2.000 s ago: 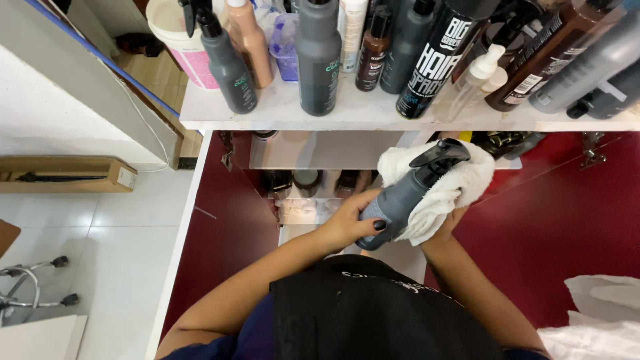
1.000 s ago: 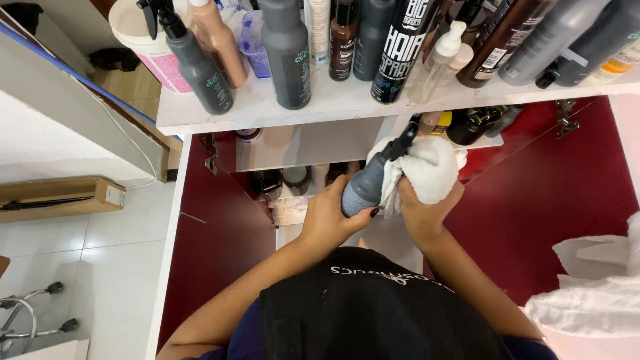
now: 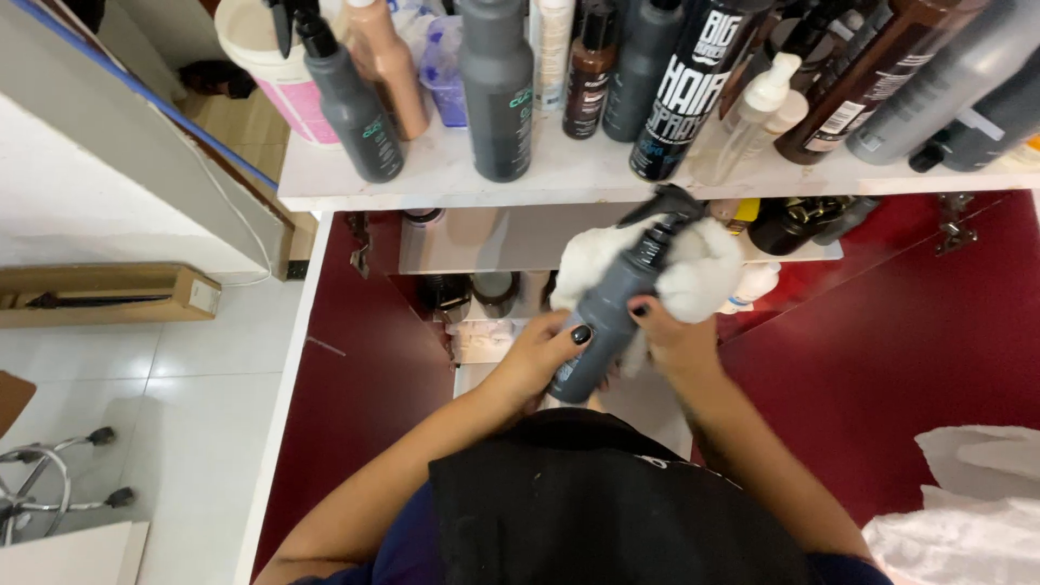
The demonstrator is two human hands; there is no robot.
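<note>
A dark grey spray bottle [image 3: 605, 321] with a black trigger head is tilted in front of my body, its head up and to the right. My left hand [image 3: 540, 353] grips the lower part of the bottle, thumb on its front. A white cloth [image 3: 699, 268] is bunched behind and beside the bottle's neck. My right hand [image 3: 674, 333] holds this cloth against the bottle, with the thumb at the bottle's right side; its other fingers are mostly hidden.
Several bottles, among them a black hair spray can [image 3: 691, 89], line a white shelf [image 3: 569, 183] above. Below, a cabinet with open red doors [image 3: 366, 406] holds jars [image 3: 496, 291]. A white cloth heap [image 3: 967, 520] lies at lower right. A wheeled chair base [image 3: 49, 479] stands left.
The cloth, low on the bottle's side one second ago, now spreads behind its neck. The bottle stays in my left hand.
</note>
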